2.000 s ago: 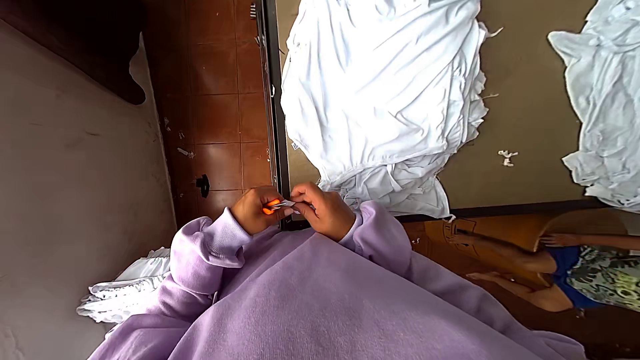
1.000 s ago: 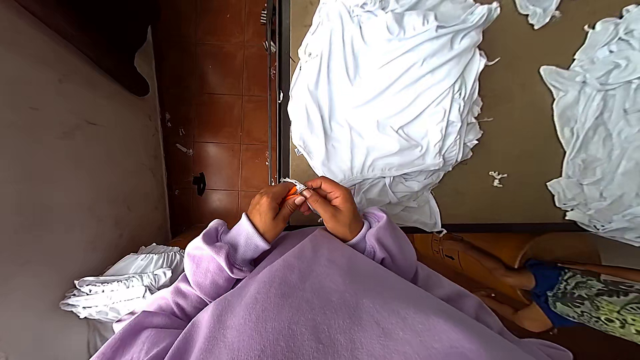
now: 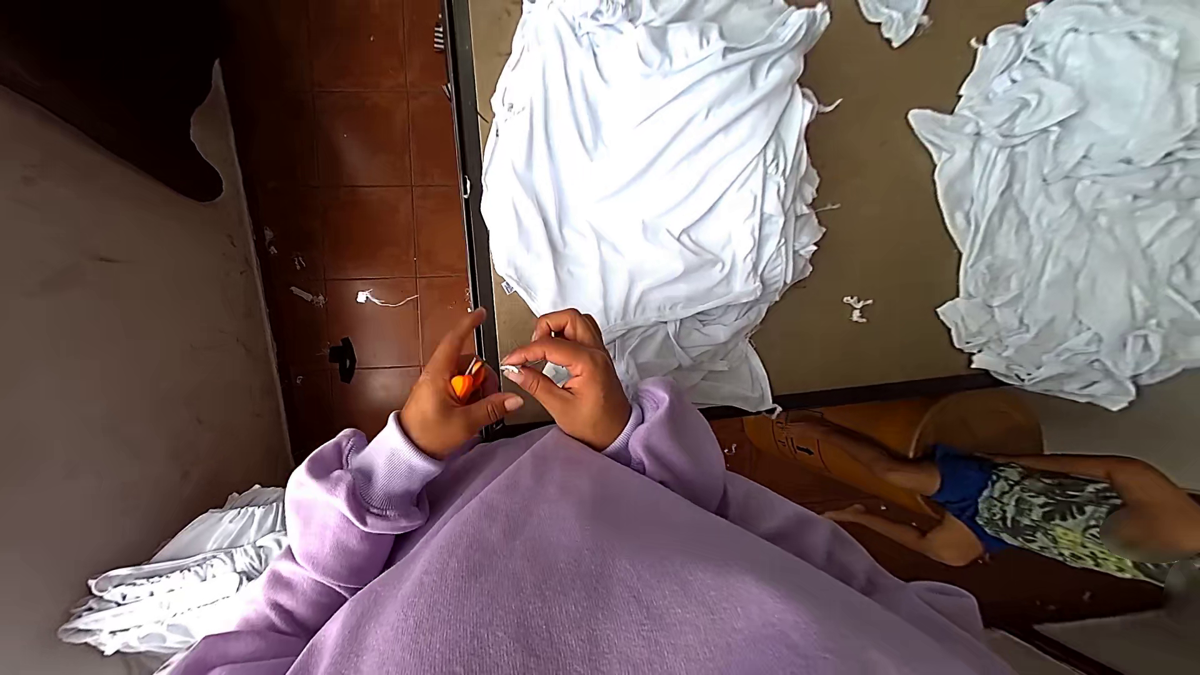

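Observation:
My left hand (image 3: 441, 398) is in front of my lap with thumb and index finger spread. A small orange-handled tool (image 3: 463, 385) with a short metal tip lies in its curled fingers; its exact kind cannot be told. Close beside it, my right hand (image 3: 577, 380) pinches a small white scrap (image 3: 511, 368), perhaps thread or cloth, between thumb and fingers. Just beyond the hands, a large heap of white cloth (image 3: 647, 178) lies on the brown tabletop (image 3: 877, 216), near its dark edge.
Another white cloth pile (image 3: 1078, 206) lies at the right, near a small white scrap (image 3: 857, 308). Folded white cloth (image 3: 187, 586) sits at lower left. White bits and a black object (image 3: 342, 359) lie on the tiled floor (image 3: 366, 225). A person (image 3: 1031, 511) is at lower right.
My hands, touching around the orange-handled tool a second ago, have come apart a little. The thumb and index finger of my left hand have opened out.

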